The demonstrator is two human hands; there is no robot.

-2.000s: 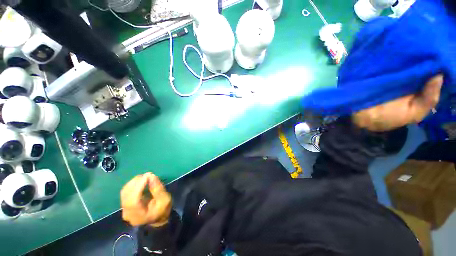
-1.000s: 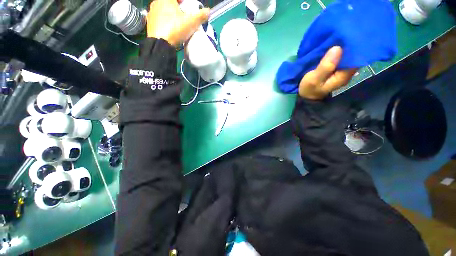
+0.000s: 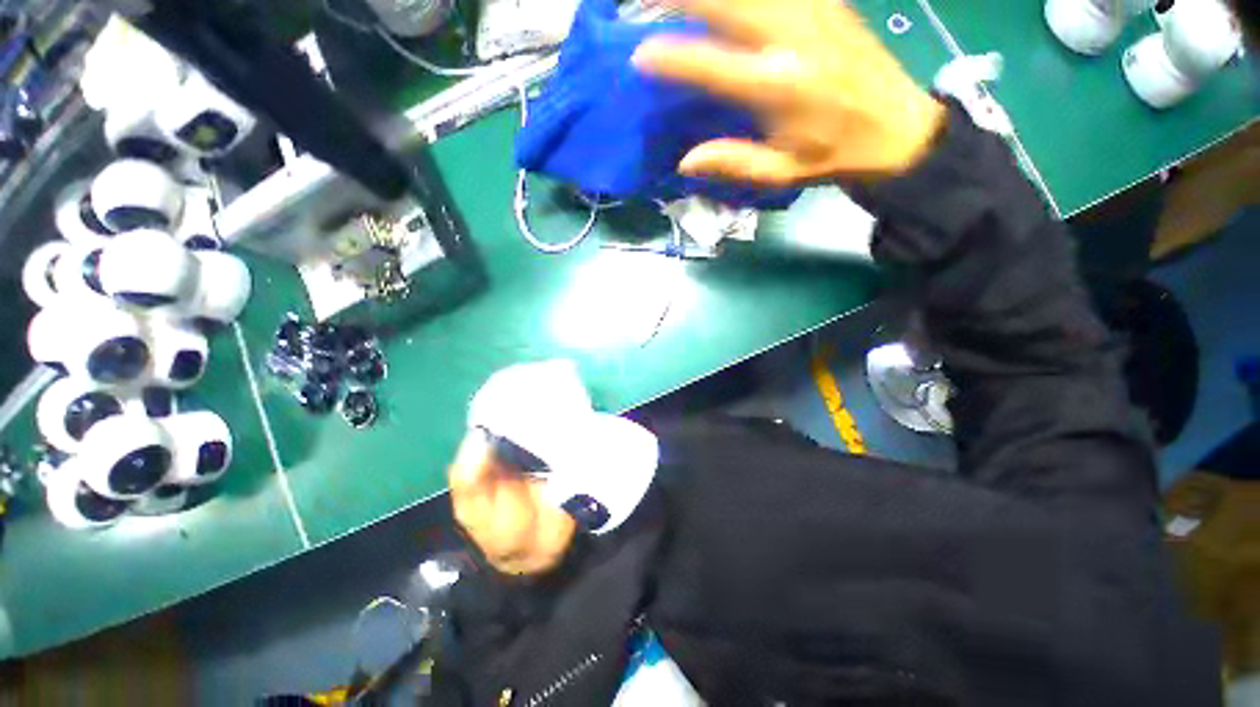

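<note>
My left hand (image 3: 511,514) holds a white dual-lens camera (image 3: 560,421) in front of my body, past the bench's front edge. The camera's smaller part with a dark lens window points to the lower right. My hand hides part of the large round head. My right hand (image 3: 815,97) is over the bench, fingers spread, at a crumpled blue cloth (image 3: 594,118). Its fingers overlap the cloth and no firm grip shows. The cloth hides what lies under it.
Several white cameras (image 3: 145,265) are grouped at left. Shiny black domes (image 3: 318,362) lie beside a grey-white metal fixture (image 3: 373,256) with a dark bar above. A white cable (image 3: 553,246) and thin tool (image 3: 643,252) lie mid-bench. White housings (image 3: 1168,62) stand at upper right.
My left hand has come back from the upper bench with a camera. My right hand has moved the blue cloth left and its fingers have spread.
</note>
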